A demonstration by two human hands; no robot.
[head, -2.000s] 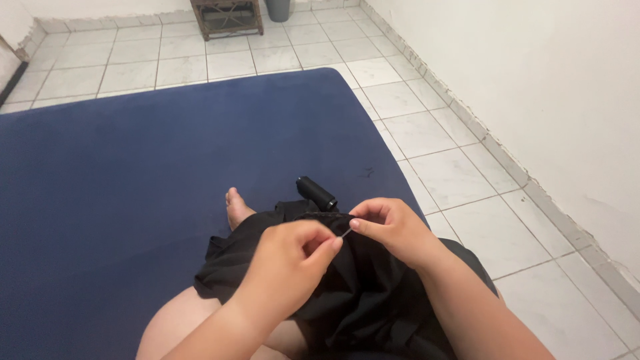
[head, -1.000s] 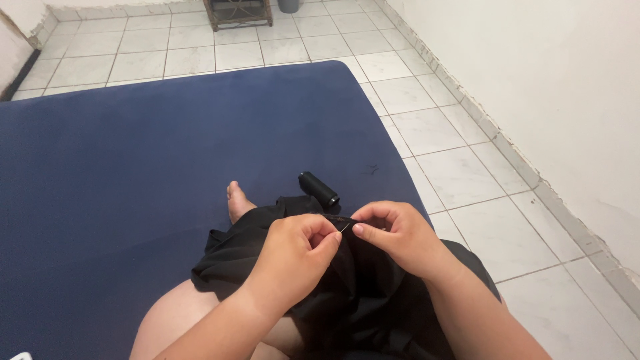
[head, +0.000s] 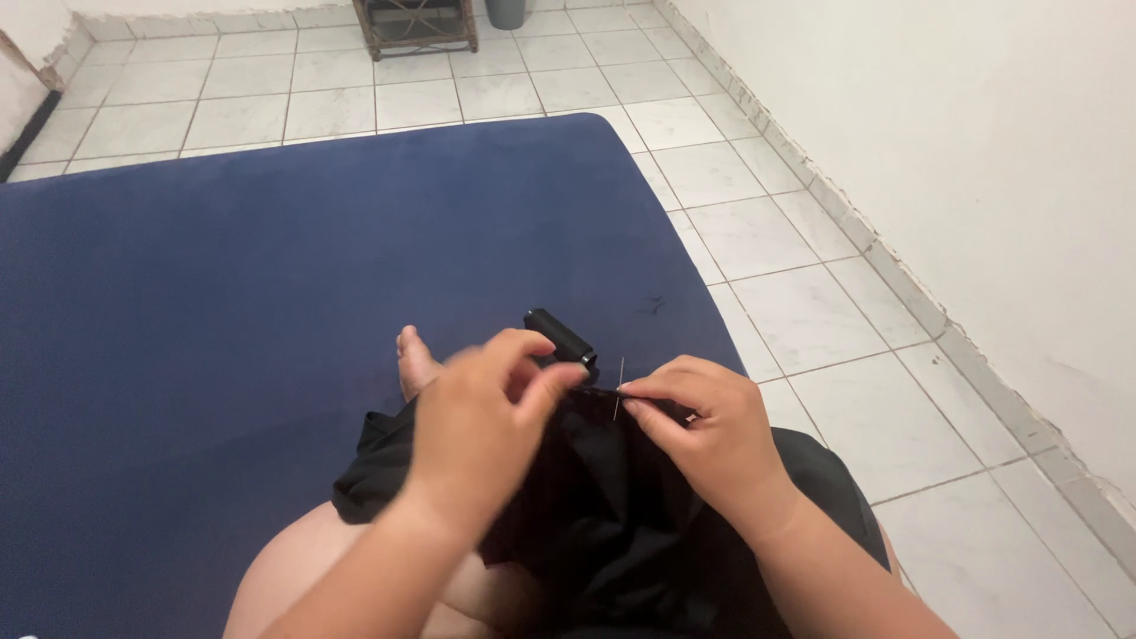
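Black fabric (head: 612,515) lies bunched over my lap, its upper edge raised between my hands. My right hand (head: 710,426) pinches that edge between thumb and forefinger. A thin sewing needle (head: 622,371) stands nearly upright through the edge, beside the right fingertips. My left hand (head: 497,399), slightly blurred, is just left of the needle, thumb and forefinger apart by a gap; whether it holds thread or cloth there cannot be seen. Behind the left fingertips a spool of black thread (head: 561,339) lies tilted on the blue bed cover.
The blue-covered mattress (head: 355,240) spreads ahead and left, with small black thread scraps (head: 653,306) near its right side. My bare foot (head: 414,364) rests on it. Beyond are a white tiled floor (head: 763,222), a wicker shelf (head: 417,40), a grey bin (head: 506,12) and a white wall (head: 994,177).
My left hand has come away from the needle, which it was pinching near my right fingers. The needle now stands upright in the cloth edge. My right hand keeps its pinch.
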